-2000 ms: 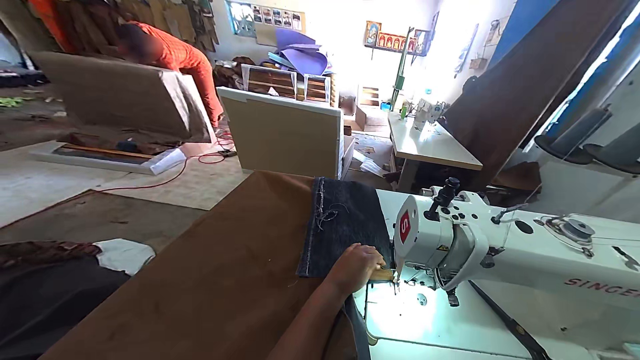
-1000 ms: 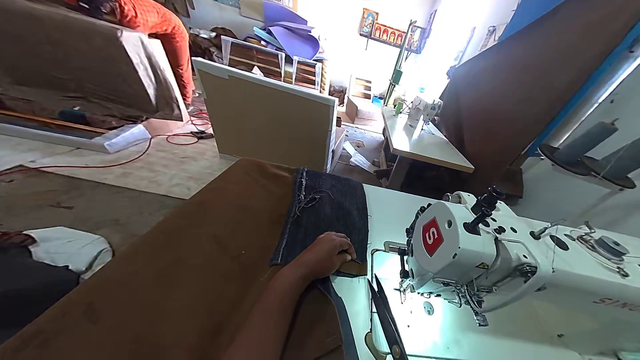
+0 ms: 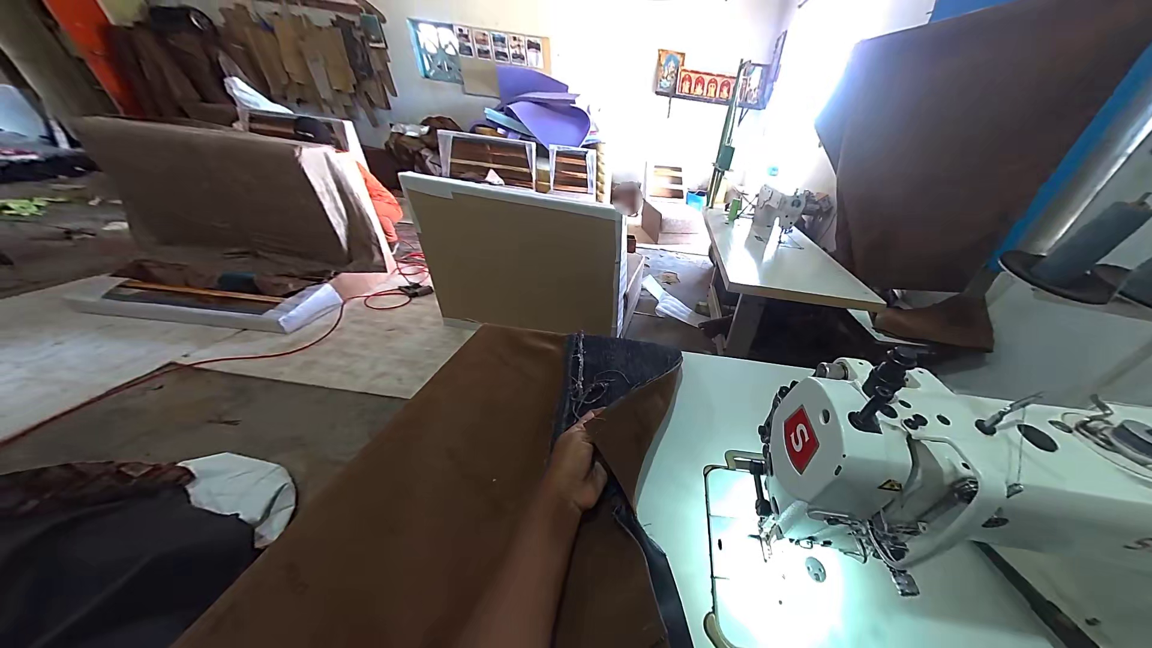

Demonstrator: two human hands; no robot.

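My left hand [image 3: 576, 463] is closed on the edge of a brown leather-like sheet [image 3: 432, 459] and a dark denim-like piece [image 3: 625, 364] with loose threads. A brown flap [image 3: 637, 432] is folded back over part of the dark piece, just right of my fingers. A dark strip [image 3: 661, 576] hangs below my hand. To the right stands a white Singer sewing machine [image 3: 864, 459], its needle area lit and apart from the cloth. A long black tool [image 3: 1035, 594], partly hidden, lies under the machine's arm. My right hand is out of view.
Behind the sewing table stand a tan panel [image 3: 522, 256] and another table [image 3: 792, 261] with a machine. A person in orange [image 3: 382, 207] is mostly hidden behind a brown-covered frame [image 3: 207, 189]. A red cable [image 3: 270, 355] crosses the floor. Thread cones [image 3: 1089, 238] stand at right.
The dark piece lay flat under my left hand; now its brown side is partly folded over. The black tool, left of the needle a second ago, is under the machine's arm. The person in orange is lower.
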